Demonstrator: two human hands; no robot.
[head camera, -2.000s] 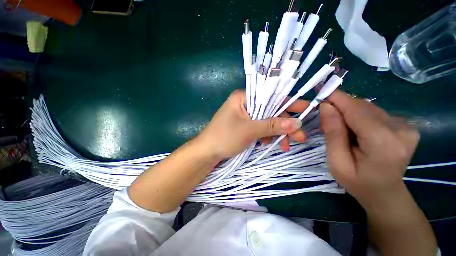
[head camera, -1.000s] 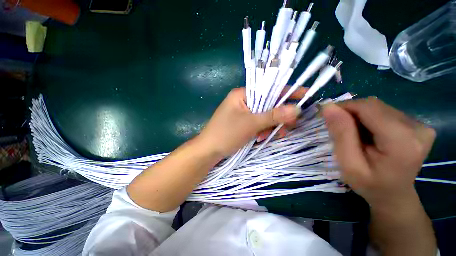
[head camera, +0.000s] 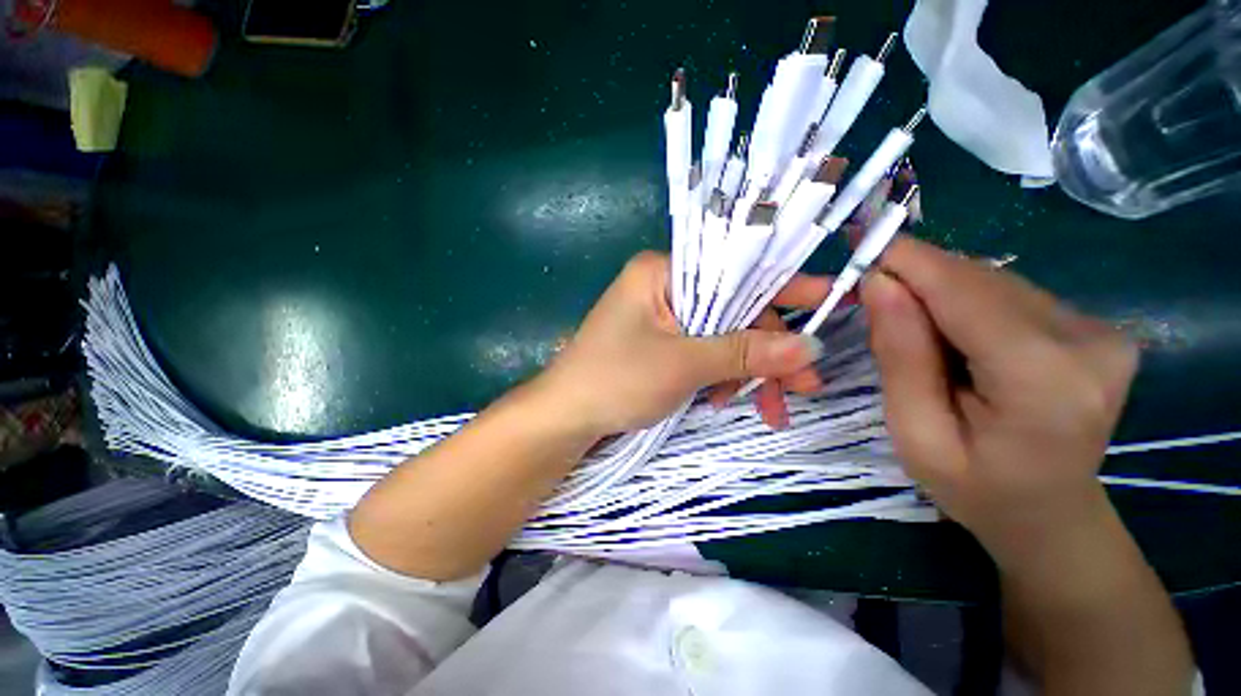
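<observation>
My left hand (head camera: 681, 356) is closed around a fan of white USB cables (head camera: 708, 292). Their white plugs with small metal tips (head camera: 776, 123) point up and away from me. My right hand (head camera: 994, 374) is just right of the fan. Its thumb and index finger are at the base of the rightmost plug (head camera: 875, 238) and seem to pinch it. Its other fingers are curled, and the palm side is hidden. A thick cable bundle (head camera: 340, 462) lies across the green table below both hands and curves up at the far left.
A clear cup or bottle (head camera: 1150, 136) lies at the upper right beside a white limp strip (head camera: 980, 102). A dark phone-like rectangle (head camera: 300, 19), an orange cylinder (head camera: 157, 33) and a yellow tag (head camera: 98, 109) are upper left. More cables (head camera: 136, 585) are lower left.
Since one second ago my right hand has moved slightly left and up to the rightmost plug. The plugs in my left hand have shifted and spread slightly, tips a little lower.
</observation>
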